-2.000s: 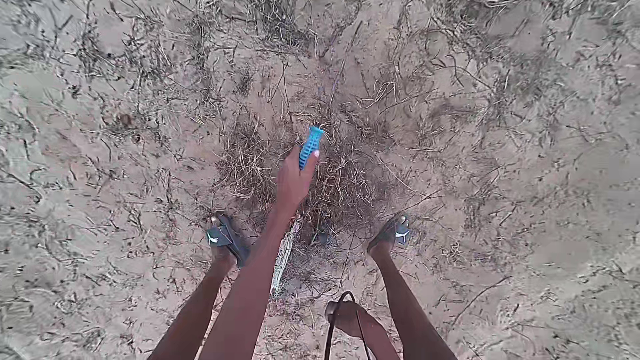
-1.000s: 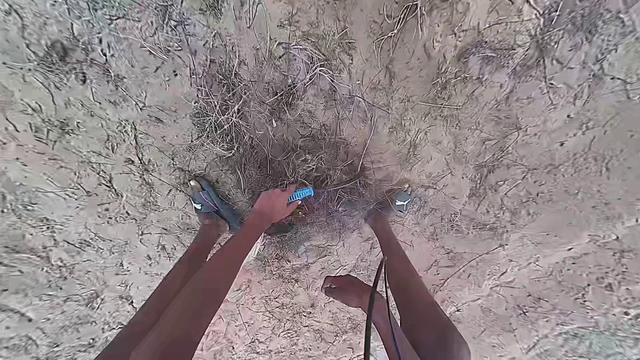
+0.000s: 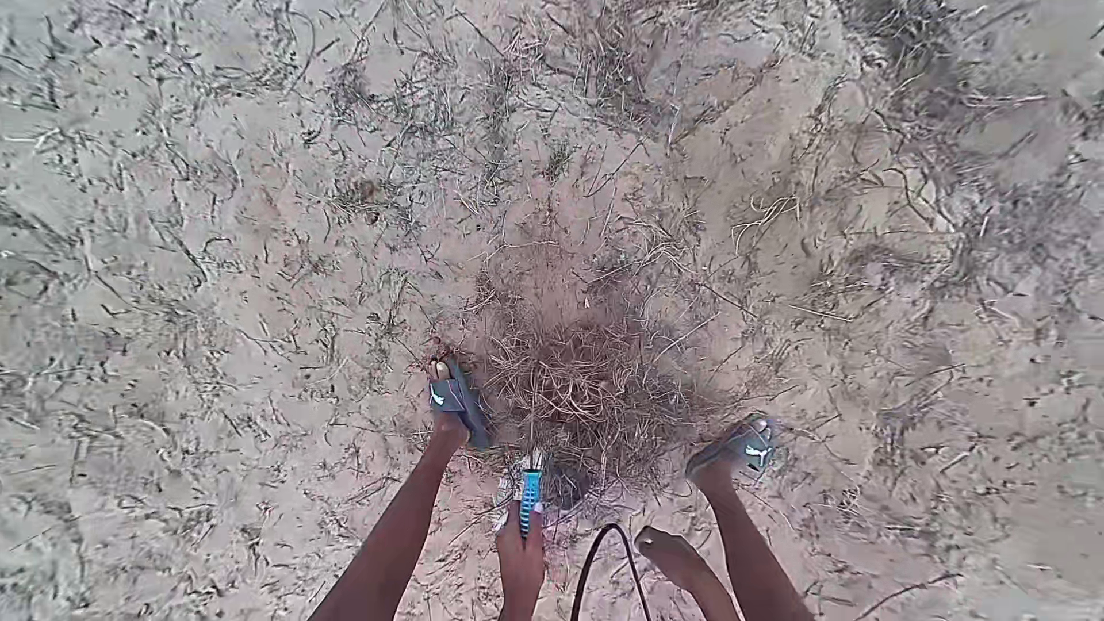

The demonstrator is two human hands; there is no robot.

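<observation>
My left hand is closed around a blue ridged handle, low in the view between my feet. A thin, pale part extends from the handle's far end toward a heap of dry grass and twigs; what tool it is I cannot tell. My right hand hangs lower right of the heap, its fingers curled, with nothing visible in it. A dark, thin cord loop arches between the two hands. Beside the blue handle lies a pale, patterned object, partly hidden, with a dark object near it.
My feet in dark slide sandals stand at both sides of the heap, the left sandal close to its edge and the right sandal farther off. Sandy ground with scattered dry twigs and stubble surrounds them.
My left hand, still on the blue handle, has drawn back toward my body from the heap. The handle pointed right one second ago and now points away from me. The view has shifted.
</observation>
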